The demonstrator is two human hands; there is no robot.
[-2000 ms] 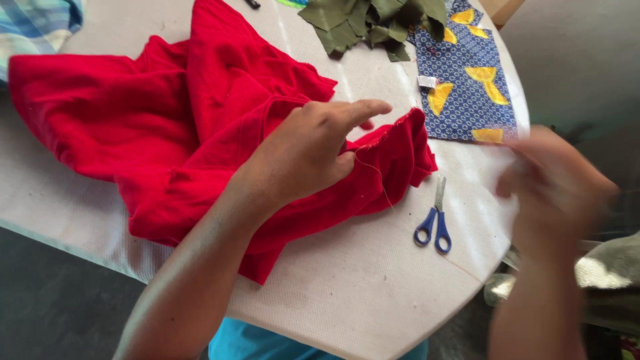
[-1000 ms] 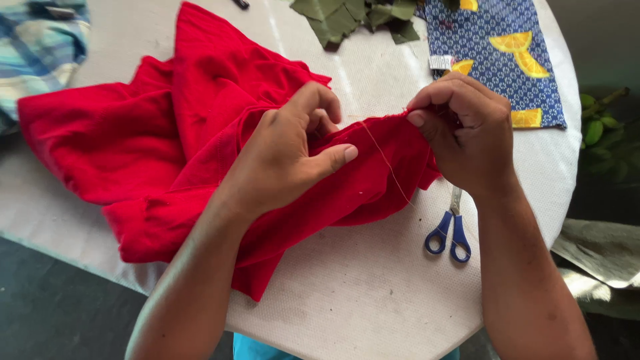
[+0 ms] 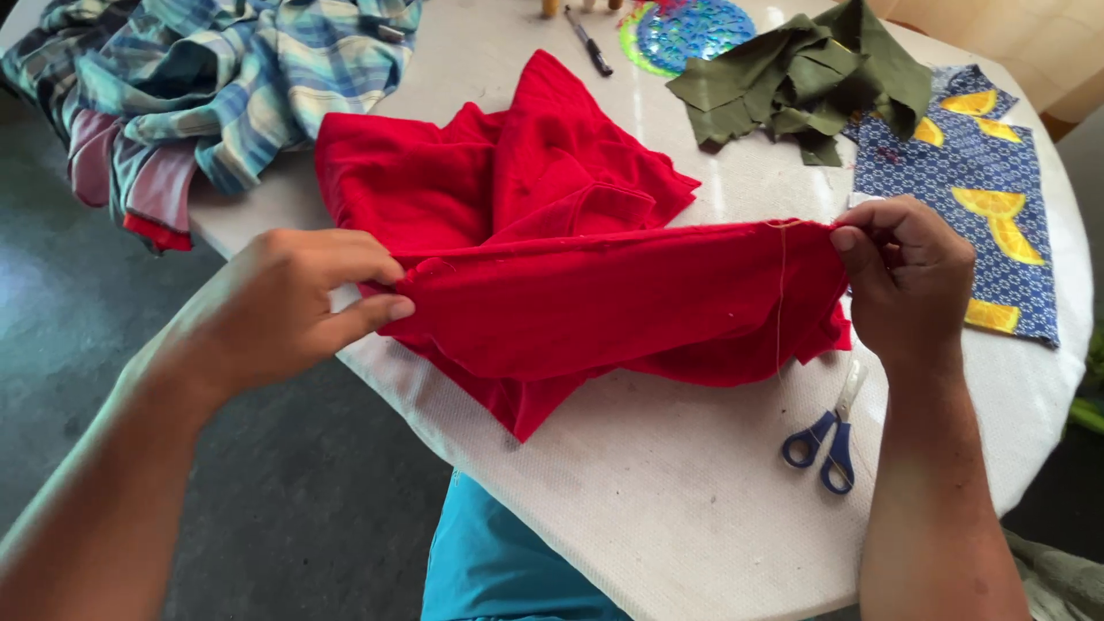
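Note:
A red cloth garment (image 3: 604, 302) is stretched between my hands, its upper edge roughly straight. My left hand (image 3: 302, 310) pinches that edge at the left between thumb and fingers. At the right end, my right hand (image 3: 906, 267) grips the same edge. A loose pale thread (image 3: 782, 302) hangs from the edge near my right hand and runs down over the cloth. Below it, to the left of my right forearm, blue-handled scissors (image 3: 826, 444) lie on the table. The rest of the red cloth lies bunched behind the stretched part.
The round table has a white cover (image 3: 673, 517). Plaid cloth (image 3: 250, 78) is heaped at the back left. At the back lie a pen (image 3: 589, 41) and a blue beaded round piece (image 3: 694, 33). Olive green cloth (image 3: 802, 82) and blue cloth with orange-slice prints (image 3: 992, 216) lie at the right.
My left hand has moved left along the red cloth and now holds its edge, stretching the cloth wide. My right hand, off the cloth at first, came to its edge. The view has shifted.

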